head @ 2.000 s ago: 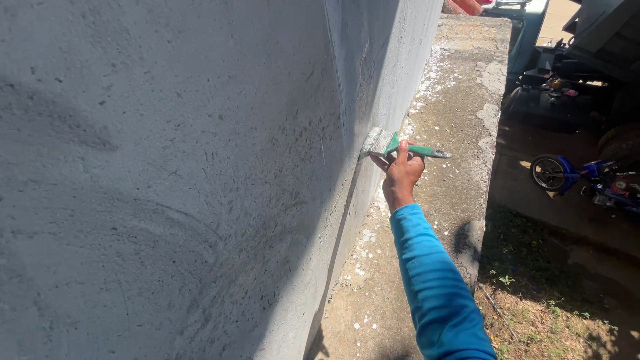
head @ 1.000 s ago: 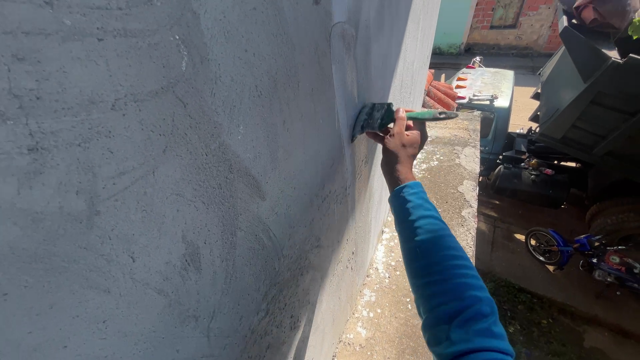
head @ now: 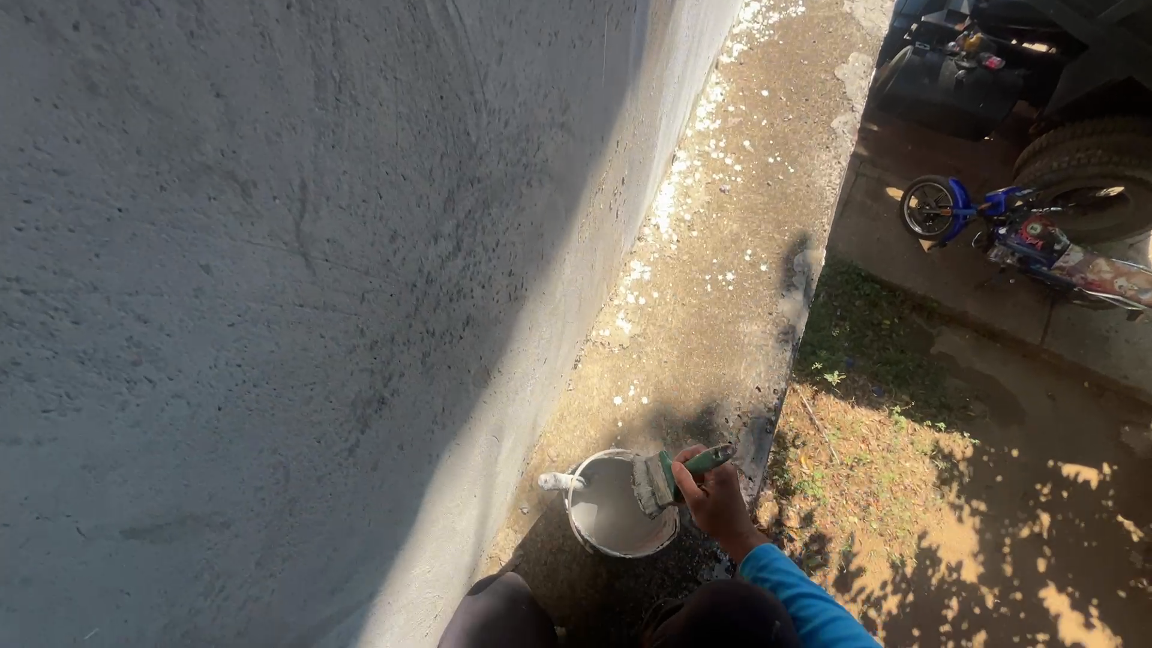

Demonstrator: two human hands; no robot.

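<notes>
My right hand [head: 717,504], in a blue sleeve, grips the green handle of a wide paintbrush [head: 659,484]. The bristles, coated in pale paint, are over the right side of a round bucket [head: 576,531] holding whitish-grey paint [head: 616,513]. A pale, paint-covered stick or handle [head: 560,481] lies across the bucket's left rim. The bucket stands on a narrow concrete ledge, just in front of my knees. On the left rises a grey plastered wall [head: 270,270]. My left hand is out of the frame.
White paint drops spot the concrete ledge [head: 747,198] along the wall's foot. Its right edge drops to lower ground with grass [head: 864,450] and paving. A blue motorcycle [head: 1026,234] stands down there beside a large vehicle's tyre [head: 1089,180].
My right hand has brought the brush down from the wall surface to the bucket. The view has tilted downward, showing the bucket and my knees.
</notes>
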